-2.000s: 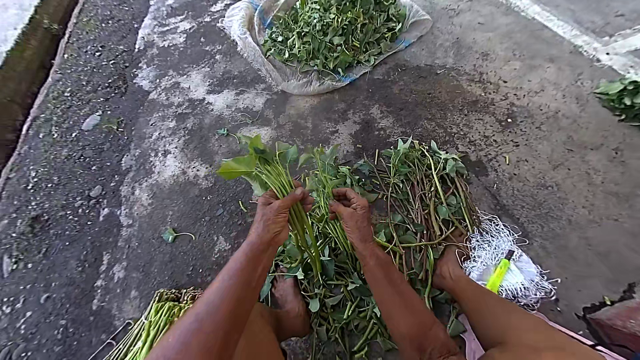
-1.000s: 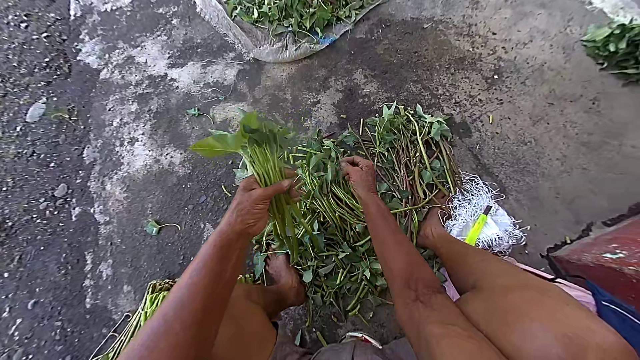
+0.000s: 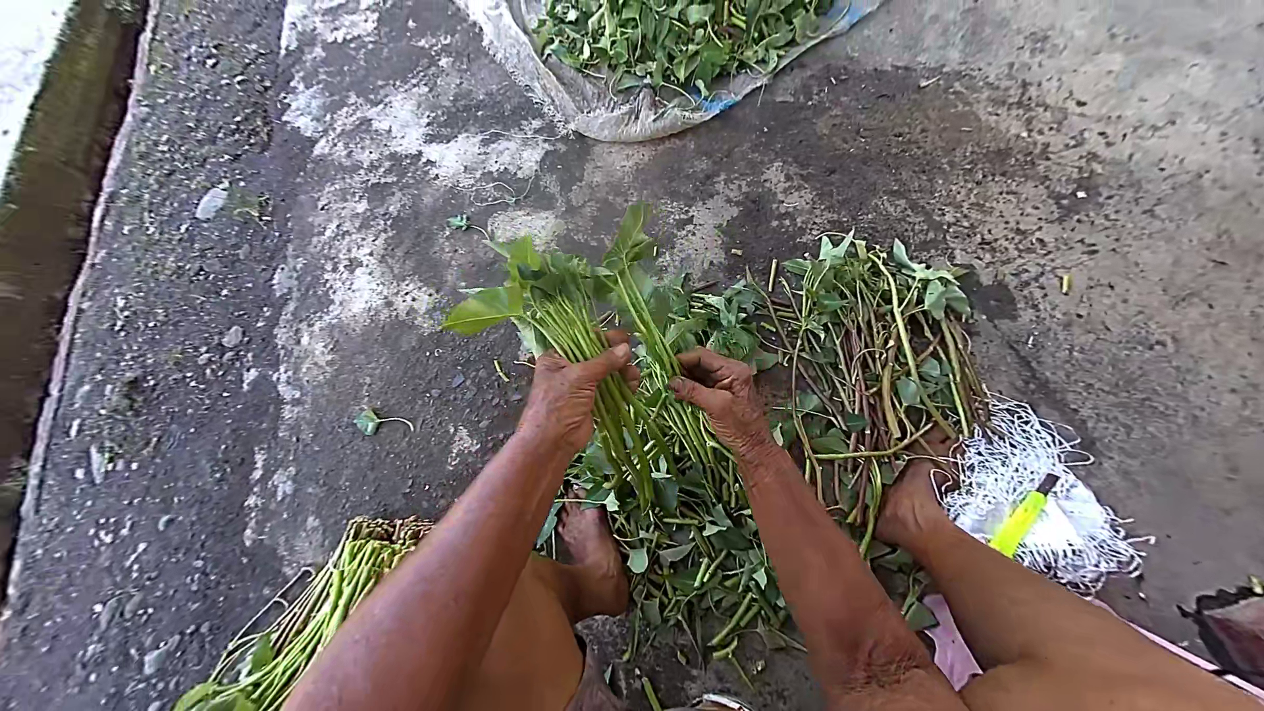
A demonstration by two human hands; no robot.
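Note:
My left hand (image 3: 583, 388) is closed around a bunch of green leafy stems (image 3: 568, 321), leaves pointing away from me. Just right of it, my right hand (image 3: 724, 395) pinches a few more leafy stems (image 3: 644, 316) between thumb and fingers. Under both hands, between my feet, lies a heap of cut greens (image 3: 706, 538). To its right is a pile of longer green and brown vines (image 3: 859, 346). Bundled stems (image 3: 341, 602) lie at the lower left, partly behind my left forearm.
A clear plastic sheet (image 3: 632, 123) bearing leafy greens (image 3: 681, 39) lies ahead. Beside my right foot are tangled white strings (image 3: 1037, 474) and a yellow-handled tool (image 3: 1022, 520), apparently a knife. A single leaf (image 3: 368, 422) lies on the concrete at left. A channel (image 3: 69, 197) runs along the left edge.
My right hand has come from the heap toward my left hand and now holds leafy stems. My left hand keeps its bunch throughout.

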